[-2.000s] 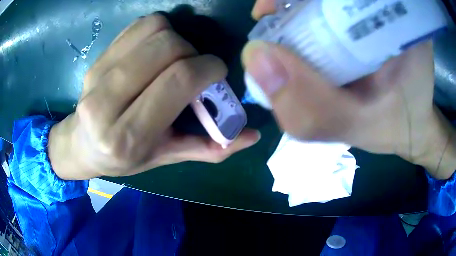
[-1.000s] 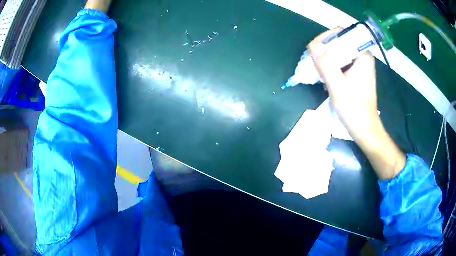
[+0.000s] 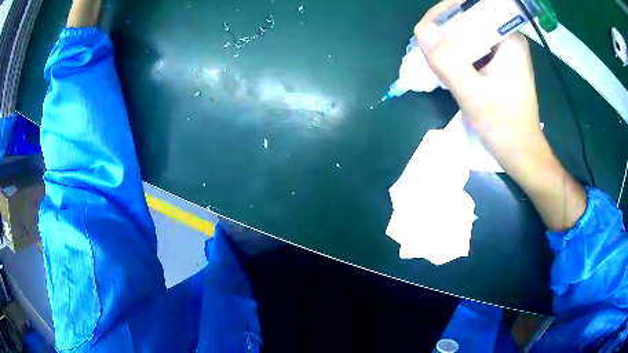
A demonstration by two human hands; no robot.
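My right hand (image 3: 485,89) is bare and closed around a white dispensing syringe (image 3: 475,34) at the upper right. Its blue needle tip (image 3: 390,93) points down and left, close over the dark green bench. The green adapter (image 3: 545,14) is at the syringe's rear, cut by the top edge. My left arm reaches up along the left side. Only the wrist of my left hand shows at the top edge, so its fingers and anything in them are out of the picture. No housing is in view.
White wiping paper (image 3: 435,200) lies on the green bench (image 3: 310,186) below my right hand. A black cord (image 3: 575,114) runs down beside my right wrist. Whitish residue (image 3: 249,36) marks the bench top. A small white part (image 3: 620,45) is at the right edge. A cardboard box (image 3: 21,214) is at the lower left.
Two seconds ago my left hand held a pinkish housing near the syringe; that hand has since moved out at the upper left. My right hand still holds the syringe, now farther up and right.
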